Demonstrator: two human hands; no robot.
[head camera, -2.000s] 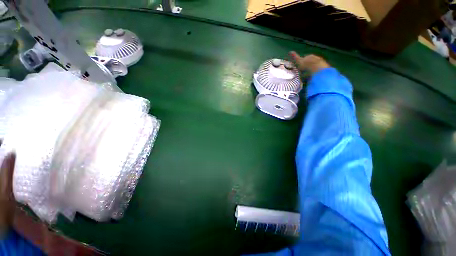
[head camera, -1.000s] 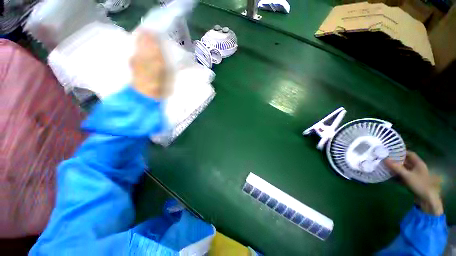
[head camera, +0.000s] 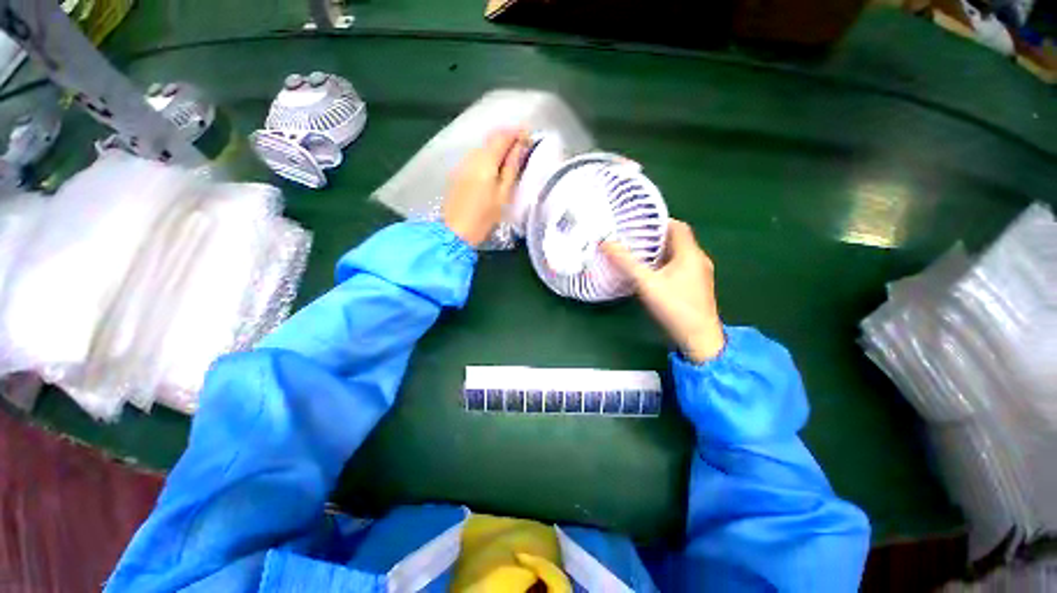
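Note:
My right hand (head camera: 672, 290) grips the right side of a white mini fan (head camera: 597, 226), thumb on its round grille. My left hand (head camera: 485, 191) is at the fan's base, left of the grille, fingers bent around it. A bubble bag (head camera: 446, 162) lies beneath and behind my left hand and the fan's base; whether the base is inside it I cannot tell. The label strip (head camera: 562, 378), white with a row of dark squares along its near edge, lies on the green bench (head camera: 742, 185) nearer to me.
Stacked bubble bags (head camera: 139, 278) lie at left. More fans stand behind them, one (head camera: 311, 122) right of the metal upright (head camera: 110, 87). Clear plastic bags (head camera: 985, 359) lie at right. Brown cardboard (head camera: 649, 14) is at the far side. A pink-red sack (head camera: 70, 487) is at lower left.
The right hand has brought the fan leftward to the middle. The left hand has come from the bag stack to the fan's base, and a bag now lies there. The view has shifted.

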